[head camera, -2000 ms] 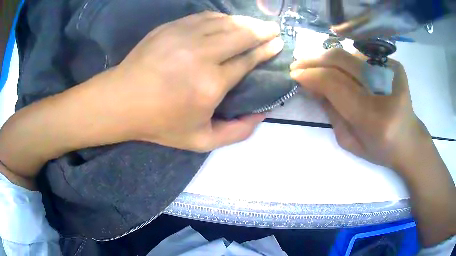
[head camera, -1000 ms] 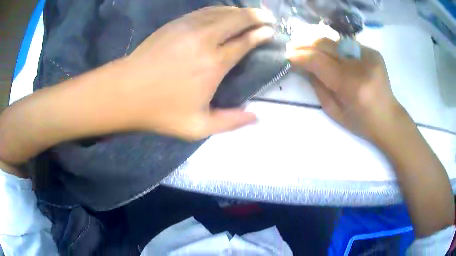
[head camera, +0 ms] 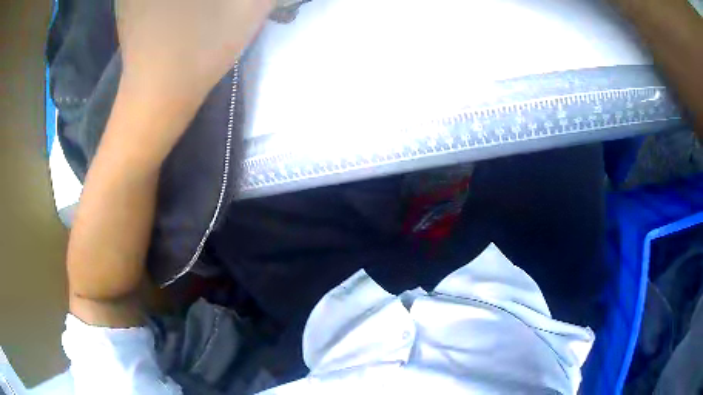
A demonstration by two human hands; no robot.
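Observation:
The dark grey garment (head camera: 189, 162) hangs over the table's left front edge. A silvery zipper (head camera: 229, 139) runs down its right edge and curves left at the bottom. My left hand (head camera: 193, 35) lies over the garment at the top left, cut off by the picture's top edge. Its fingertips are hidden, so I cannot tell whether it grips the cloth. My right hand is out of the picture. Only my right forearm shows at the upper right corner.
The white table (head camera: 401, 69) has a grey measuring tape (head camera: 470, 127) along its front edge. A blue bin (head camera: 628, 285) with dark pieces stands at the lower right. A blurred red thing (head camera: 439, 212) lies below the edge. My white collar (head camera: 455, 308) fills the lower middle.
The view has tilted down and towards my body. The sewing machine parts and my right hand have left the picture. More of the zipper edge shows below my left hand.

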